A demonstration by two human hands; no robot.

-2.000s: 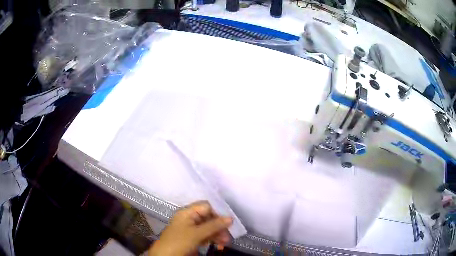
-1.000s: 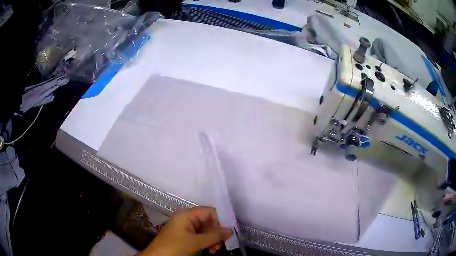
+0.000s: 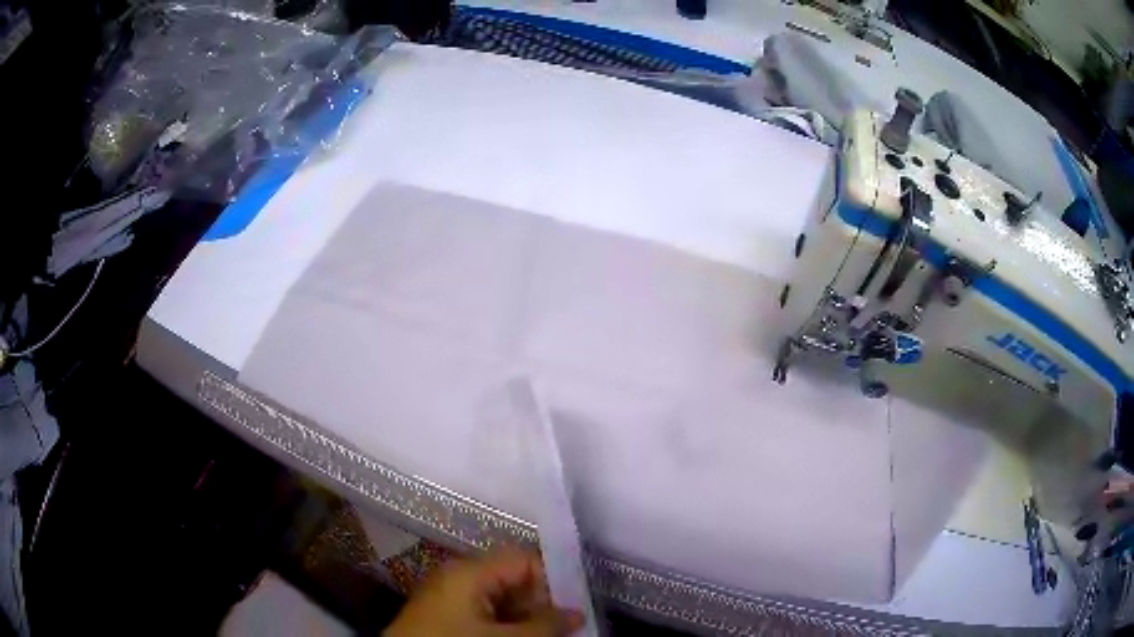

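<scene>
A large thin pale lilac fabric panel (image 3: 696, 373) lies flat on the white table, its right part passing under the machine head. A narrow folded strip (image 3: 556, 498) of the same pale cloth stands out over the panel's front part. My left hand (image 3: 491, 597) is at the bottom edge, partly cut off, with thumb and fingers pinching the strip's lower end. The white sewing machine (image 3: 970, 299) with blue stripe is at the right; its needle area (image 3: 781, 363) is above the panel. My right hand is not in view.
A measuring tape (image 3: 361, 460) runs along the table's front edge. A crumpled clear plastic bag (image 3: 236, 100) is at the back left, by blue tape (image 3: 258, 199). A slim metal tool (image 3: 1035, 548) lies right of the panel. Grey cloth (image 3: 802, 81) is behind the machine.
My left hand has moved down towards the bottom edge with the strip, whose far end has come nearer to me. The panel lies as it did one second ago.
</scene>
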